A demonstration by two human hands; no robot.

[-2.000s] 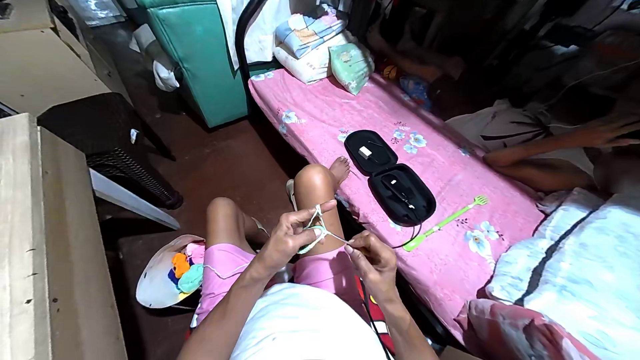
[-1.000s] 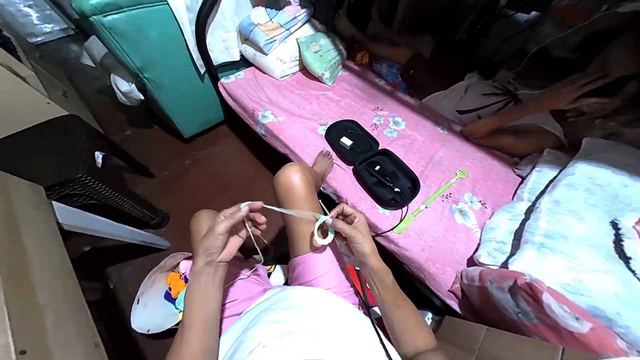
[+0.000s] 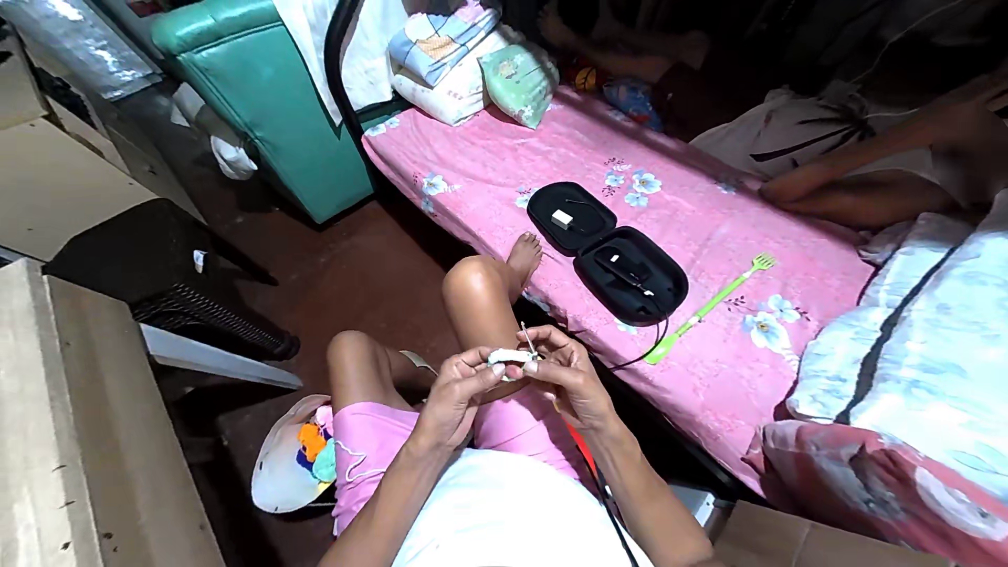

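Above my lap, a small ring wrapped in pale yarn [image 3: 510,357] is pinched between both hands. My left hand [image 3: 461,391] grips its left side with thumb and fingertips. On its other side, my right hand [image 3: 568,376] holds the ring together with a thin metal crochet hook [image 3: 528,337], whose shaft points up past the fingers. Pale yarn [image 3: 354,461] trails over the pink shorts at my left thigh. A white tub [image 3: 272,472] holding orange, teal, purple and pink yarn [image 3: 313,442] stands on the floor beside that leg.
To the right, a bed with a pink floral sheet [image 3: 693,236] bears an open black case [image 3: 630,276] and a green back scratcher [image 3: 713,303]. Another person's arm [image 3: 866,169] rests beyond. A black stool [image 3: 157,268] and wooden furniture [image 3: 118,441] stand at left.
My hands were apart with a strand stretched between them one second ago; now they are together at the ring. The hook now stands up at my right fingers.
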